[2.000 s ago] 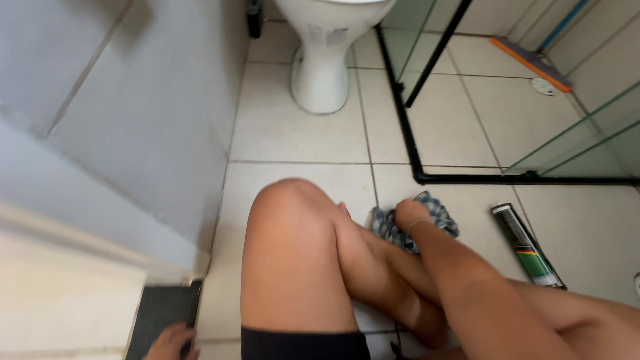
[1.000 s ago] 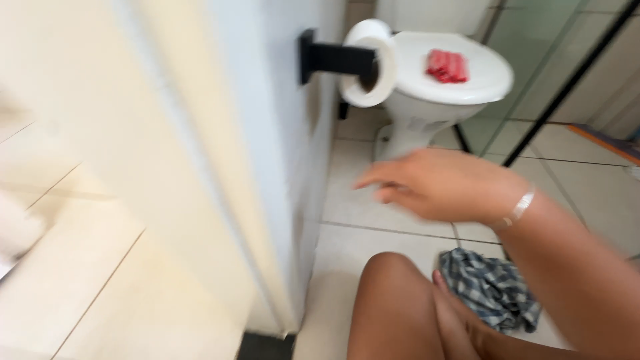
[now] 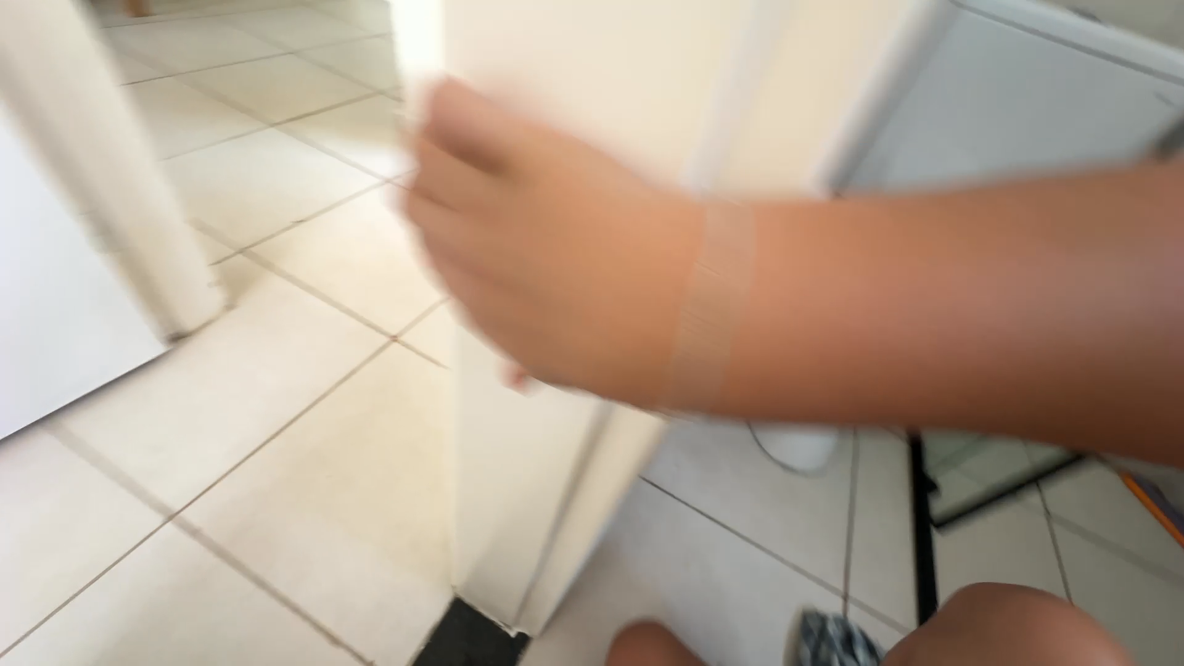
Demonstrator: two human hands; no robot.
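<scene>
My right hand [image 3: 546, 222], wearing a pale band at the wrist, reaches in from the right. It is blurred, its fingers bent near the edge of the cream door frame [image 3: 527, 481]; whether it grips or only passes in front cannot be told. A small fingertip shows just below it. My left hand is not in view. Low down, a grey and white checked cloth [image 3: 832, 638] lies on the tiled floor beside my knee [image 3: 1017, 629], partly cut off by the image edge.
A second white door frame [image 3: 139, 185] stands at the left over pale floor tiles [image 3: 305, 444]. A dark threshold strip [image 3: 472, 638] lies at the frame's foot. The toilet base [image 3: 800, 446], a black shower rail [image 3: 920, 536] and an orange-edged squeegee [image 3: 1156, 509] are at the right.
The view has swung left towards the doorway. My right hand, on the checked cloth two seconds ago, has left it and reached over to the door frame. My left hand has gone out of view.
</scene>
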